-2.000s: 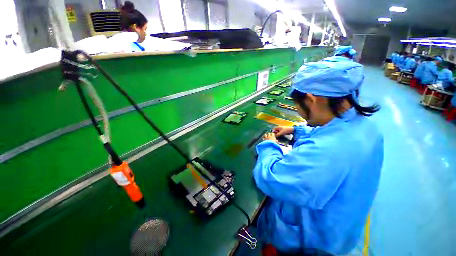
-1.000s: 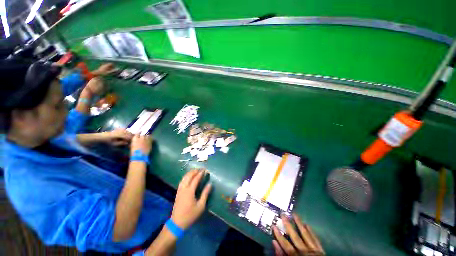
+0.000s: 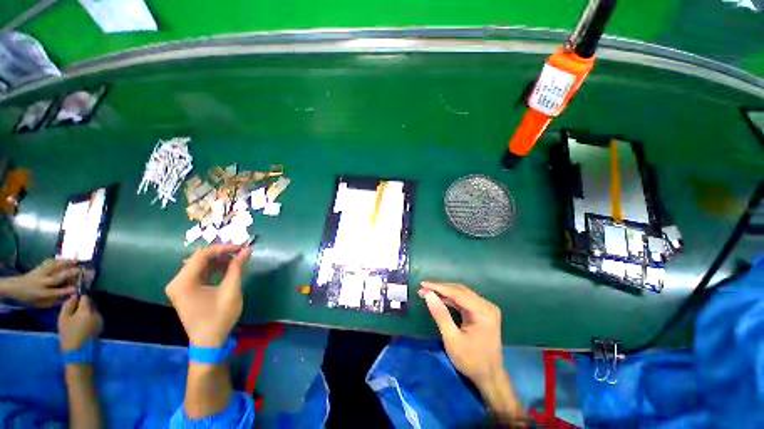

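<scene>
An opened tablet unit [image 3: 369, 230] lies before me, its silver-white middle crossed by an amber strip [image 3: 379, 204], its board end nearest me. A small amber tail [image 3: 304, 289] sticks out at its lower left. My left hand [image 3: 209, 295] is left of the unit, at the near edge of a loose pile of small white and copper-brown flex modules [image 3: 230, 209]; thumb and finger pinch a small dark piece. My right hand [image 3: 467, 328] is just right of the unit's near end, fingertips together; whether they hold anything is too small to tell.
A round screw dish [image 3: 479, 205] is right of the unit, below a hanging orange screwdriver [image 3: 549, 105]. Stacked units [image 3: 616, 209] lie further right. White leads [image 3: 166, 170] are piled at left. Another person's hands [image 3: 63, 293] work on a unit [image 3: 84, 230] at far left. A black cord [image 3: 712, 281] and blue sleeve are at right.
The view has swung from the neighbour at right, past the left neighbour, to the bench before me. My left hand has come to the module pile; my right hand has left the unit's board end.
</scene>
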